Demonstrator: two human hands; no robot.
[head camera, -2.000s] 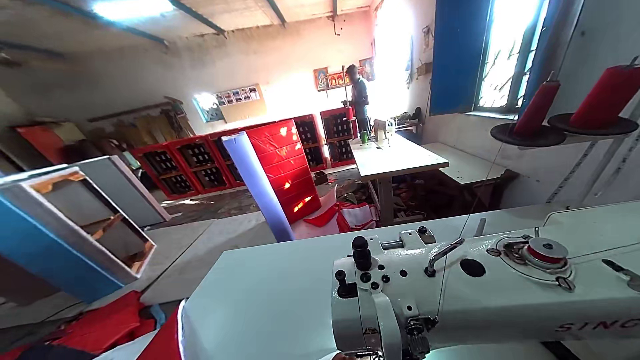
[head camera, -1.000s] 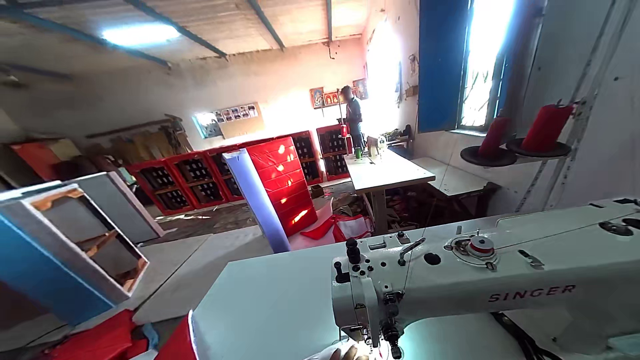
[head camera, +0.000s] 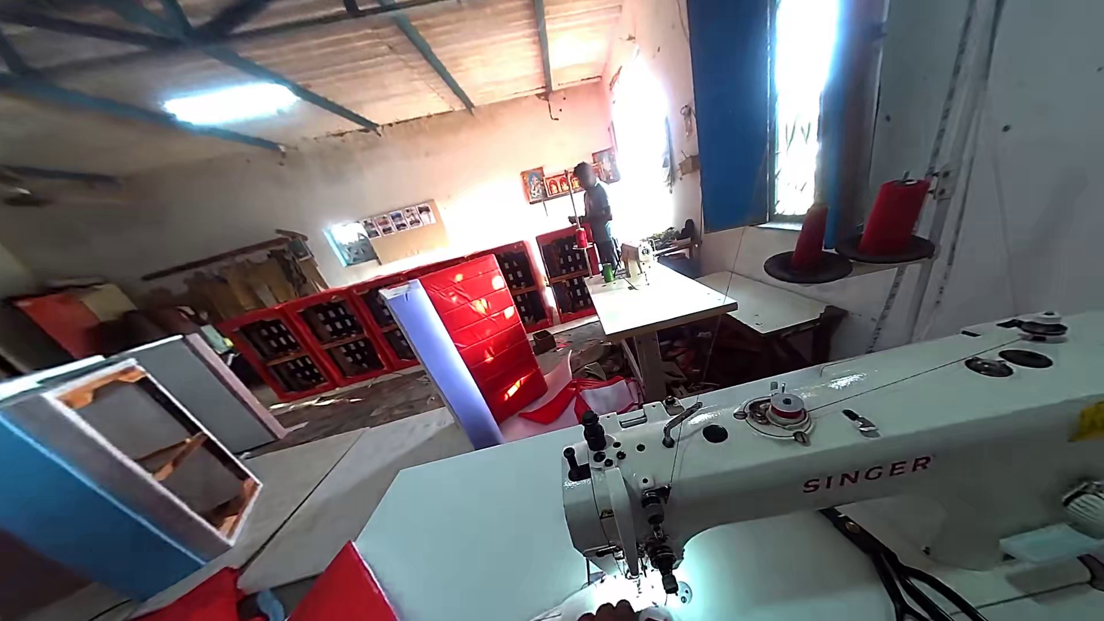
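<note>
A white Singer sewing machine (head camera: 776, 483) stands on a pale sewing table (head camera: 483, 509), its lamp lighting the needle area. At the bottom edge, fingertips of one hand, seemingly my left hand (head camera: 609, 611), show just below the presser foot. They lie at a piece of white material (head camera: 582, 601); whether they grip it is hidden. My right hand is not in view. Black-handled scissors (head camera: 897, 573) lie under the machine arm. Red thread cones (head camera: 895, 220) stand on black discs at the right, and a bobbin (head camera: 787, 408) sits on top of the machine.
Red fabric (head camera: 341, 591) lies left of the table. Beyond stand a red quilted panel (head camera: 487, 336), an open-backed wooden frame (head camera: 155, 466) and red-edged cabinets (head camera: 332, 332). A person (head camera: 597, 207) stands beyond another sewing table (head camera: 655, 302).
Fingertips, out of view two seconds ago, have come into view at the bottom below the presser foot. The view has shifted, showing more of the machine's right side.
</note>
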